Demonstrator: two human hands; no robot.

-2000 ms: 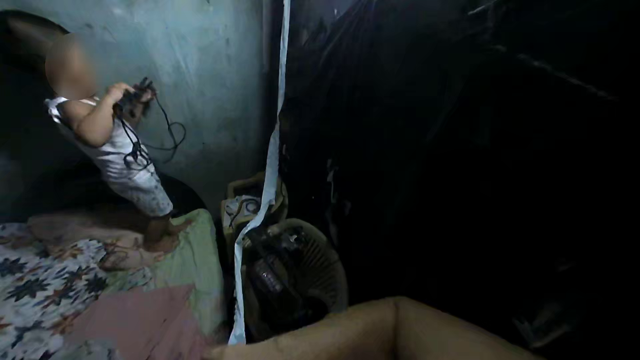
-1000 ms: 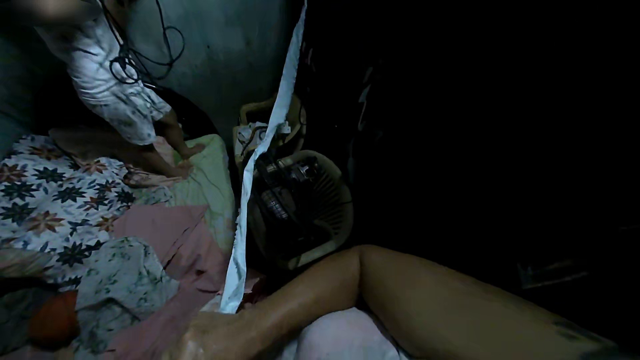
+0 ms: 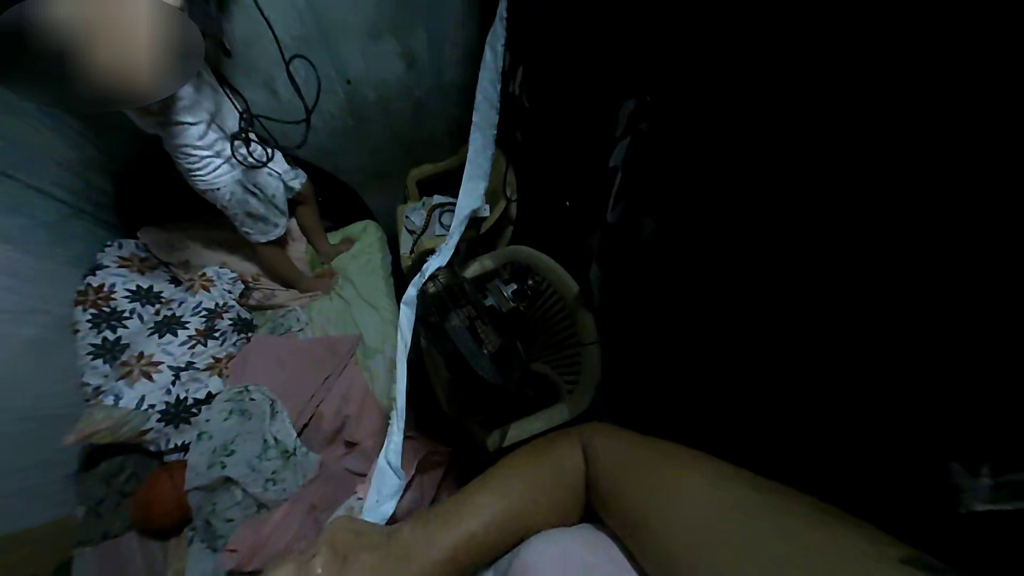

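My right hand (image 3: 344,548) is at the bottom edge, closed around the lower end of a pale cloth strip (image 3: 406,328). The strip runs up from the fist to the top edge, looking fairly taut. My bent right arm reaches in from the lower right, elbow uppermost. Below the hand and to its left lie a pink cloth (image 3: 336,408) and a pale leaf-patterned cloth (image 3: 244,448). My left hand is not in view. The fingers of the right hand are dim and partly cut off by the frame.
A person (image 3: 232,176) stands on the bedding at upper left, a black cable (image 3: 308,88) hanging beside them. A flower-patterned cloth (image 3: 160,336) and a green cloth (image 3: 360,296) cover the bedding. A plastic chair (image 3: 588,344) holds dark items; another chair (image 3: 416,180) stands behind. The right side is very dark.
The view has tilted down, bringing more bedding and my right hand with the strip's lower end into sight. The person's hands, seen earlier holding a dark object with the cable, are now out of clear sight.
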